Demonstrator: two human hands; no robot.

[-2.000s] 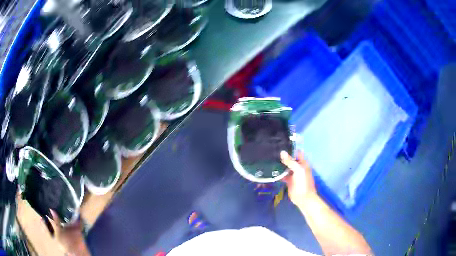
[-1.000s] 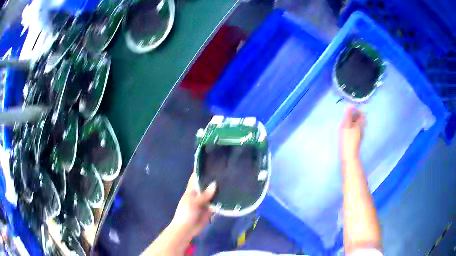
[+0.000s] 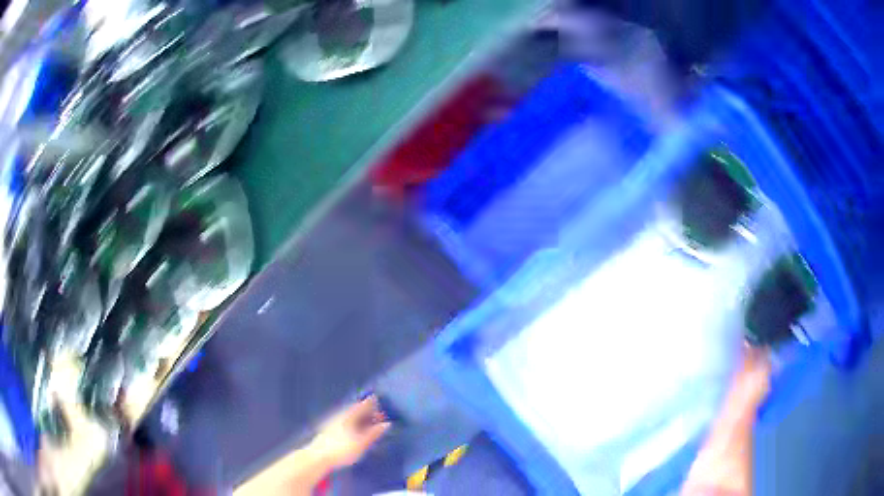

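A blue crate (image 3: 467, 339) with a pale bottom stands at the right. One housing (image 3: 715, 201), with a dark centre and green rim, lies in its far corner. A second housing (image 3: 780, 302) is in the crate's right corner. My right hand (image 3: 751, 373) is at this housing's near edge, its fingers seemingly gripping it; blur hides the exact contact. My left hand (image 3: 354, 431) is empty, over the floor left of the crate, its fingers blurred but looking loosely open.
Many overlapping housings (image 3: 199, 242) cover the bench's left side. Another housing (image 3: 347, 34) lies on the green bench top (image 3: 310, 145). A red stool (image 3: 436, 140) and a second blue crate (image 3: 543, 160) are between bench and filled crate. Blue crates stand at the upper right.
The housing from my left hand is no longer there; a second housing now shows in the crate at my right hand. My right hand has moved right and nearer, my left hand down and left.
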